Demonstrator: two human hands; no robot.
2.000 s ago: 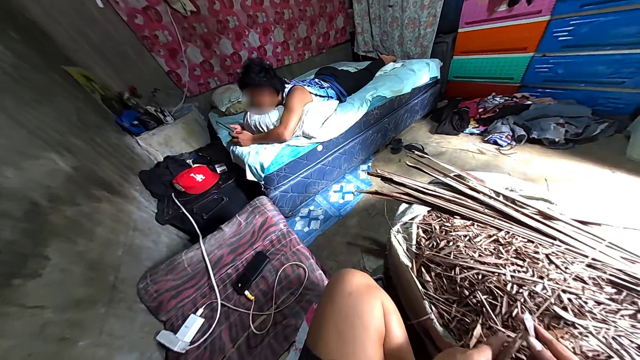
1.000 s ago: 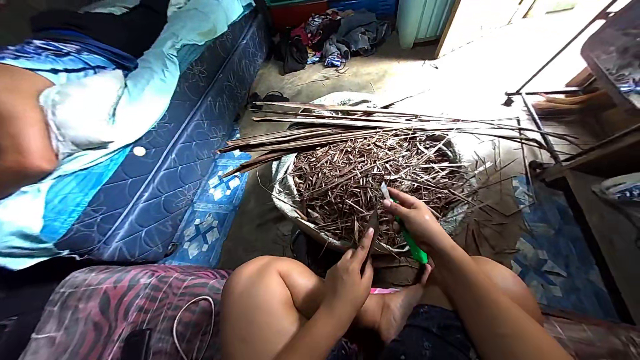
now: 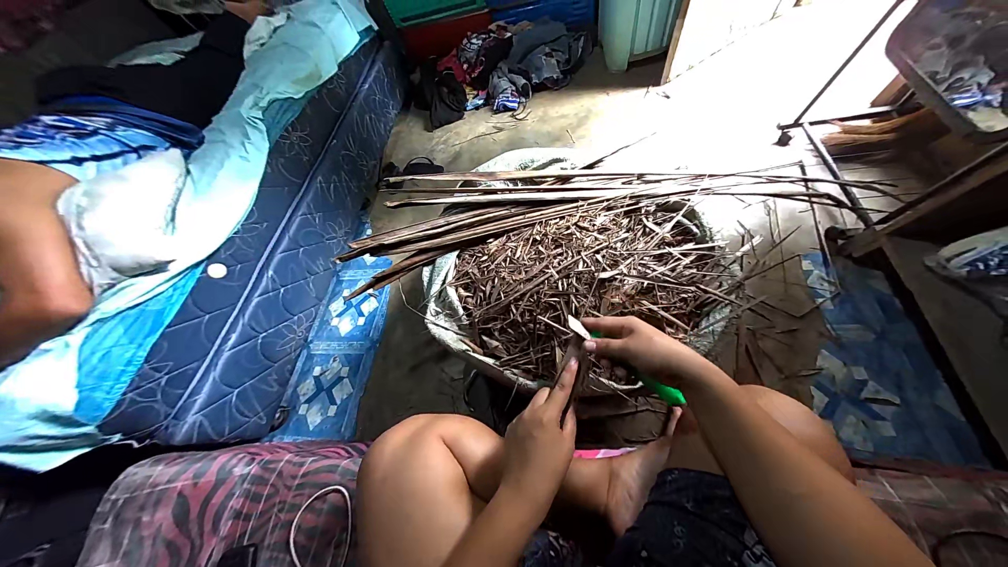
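My left hand [image 3: 547, 421] grips a brown dried leaf strip [image 3: 579, 366], with a finger laid along it. My right hand [image 3: 642, 346] holds a knife by its green handle [image 3: 663, 391]; a pale blade or tip [image 3: 579, 327] shows by its thumb, against the strip. Both hands are over the near rim of a white woven sack [image 3: 445, 315], rolled open and filled with short cut pieces of dried leaf [image 3: 551, 276]. Long dried leaf strips [image 3: 488, 224] lie across the sack's far side. The right fingers partly hide the knife.
A person [image 3: 39, 244] lies on a blue mattress [image 3: 291, 220] at left. Clothes [image 3: 504, 67] are heaped on the floor beyond the sack. A metal-framed rack [image 3: 835, 173] stands at right. A striped cushion [image 3: 228, 488] with a white cable [image 3: 295, 524] is beside my bent knee.
The view has swung right and down from two seconds ago, bringing both hands fully into sight. Since one second ago, the hands have stayed close together over the sack's near rim.
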